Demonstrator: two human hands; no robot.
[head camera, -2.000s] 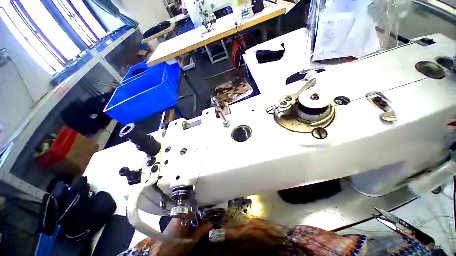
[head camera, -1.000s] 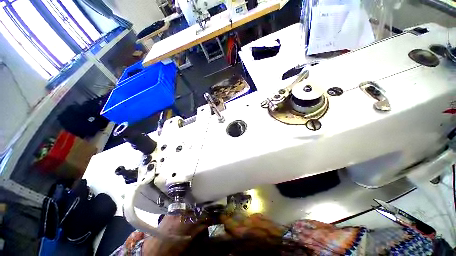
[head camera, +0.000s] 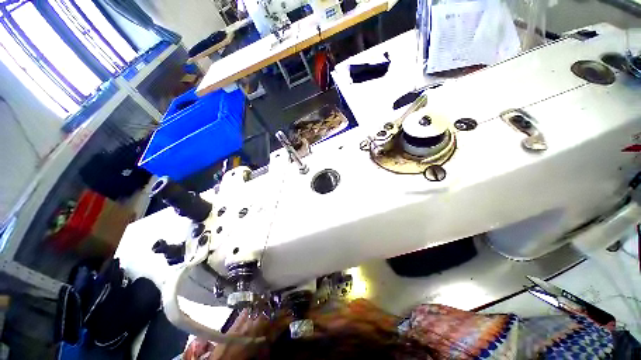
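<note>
The white sewing machine (head camera: 393, 211) crosses the view, with a bright lamp spot beside the needle area (head camera: 330, 287) at the lower middle. My left hand (head camera: 242, 327) is blurred and partly hidden under the pale bent guard (head camera: 172, 302). My right hand (head camera: 351, 316) is close to the needle area, dark and blurred, its patterned sleeve reaching right. The wearer's dark hair covers parts of both hands. Whether the fingers hold a workpiece is hidden. A black panel (head camera: 432, 259) lies under the machine arm.
Snips (head camera: 569, 301) lie at the lower right. Black padded pieces (head camera: 123, 309) are piled at the lower left, beside a flat black panel (head camera: 163, 341). Blue bins (head camera: 197, 133) and a red box (head camera: 81, 214) stand behind left. Papers in clear plastic (head camera: 471, 35) are behind the machine.
The view has shifted slightly, so the machine appears farther left. Both hands remain near the needle area, with small blurred changes in finger position.
</note>
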